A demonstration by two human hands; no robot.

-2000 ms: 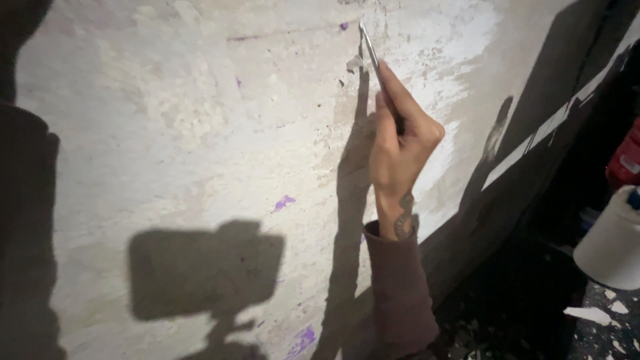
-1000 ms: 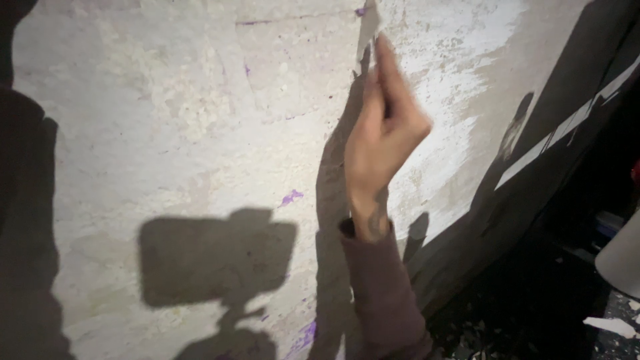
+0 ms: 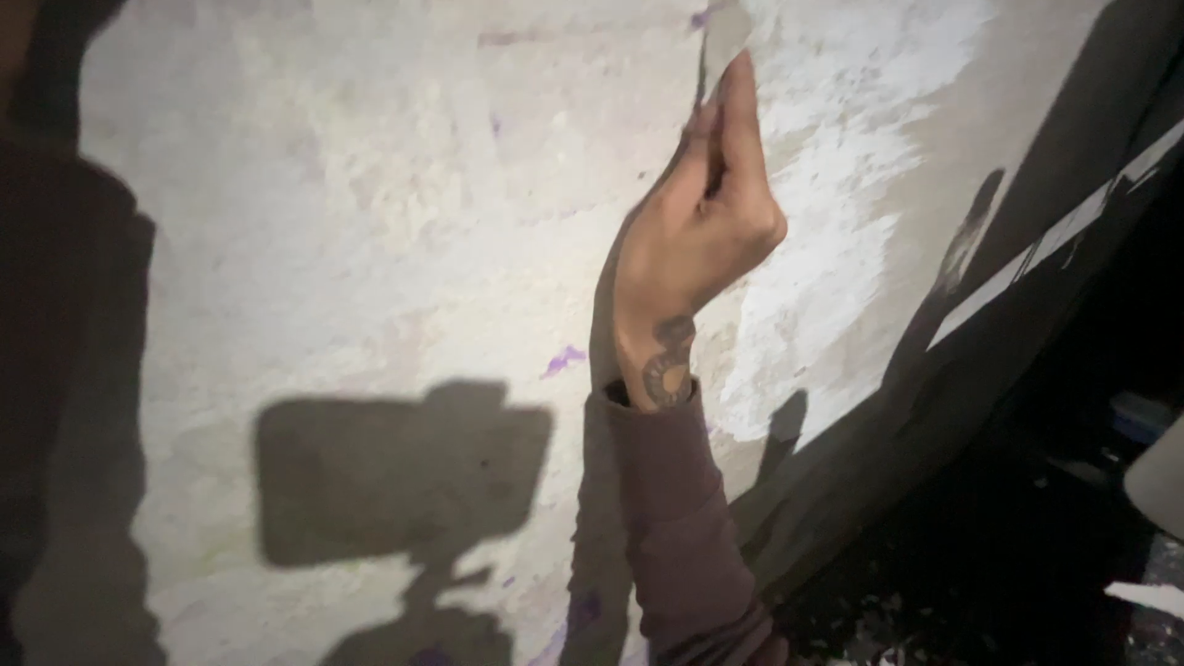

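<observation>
My right hand (image 3: 698,199), in a dark maroon sleeve (image 3: 680,536) and with a tattooed wrist, is raised in front of a patchy whitish wall (image 3: 370,231). Thumb and fingers pinch a thin, flat, pale grey piece (image 3: 728,37) at the top of the view; whether it is a blade or a flake of paint cannot be told. Close by its upper left is a small purple spot (image 3: 699,18) on the wall. Another purple patch (image 3: 563,360) lies left of the wrist. My left hand is not in view.
A boxy shadow (image 3: 398,481) falls on the wall at lower left, and a dark shape (image 3: 74,370) fills the left edge. At the right edge, part of a white container (image 3: 1161,481) stands near a dark floor (image 3: 888,592) strewn with pale flakes.
Two seconds ago my right hand held a thin metal tool against the wall beside a loose pale flake. Now a broader flat grey surface shows at the fingertips, and that flake is not visible there.
</observation>
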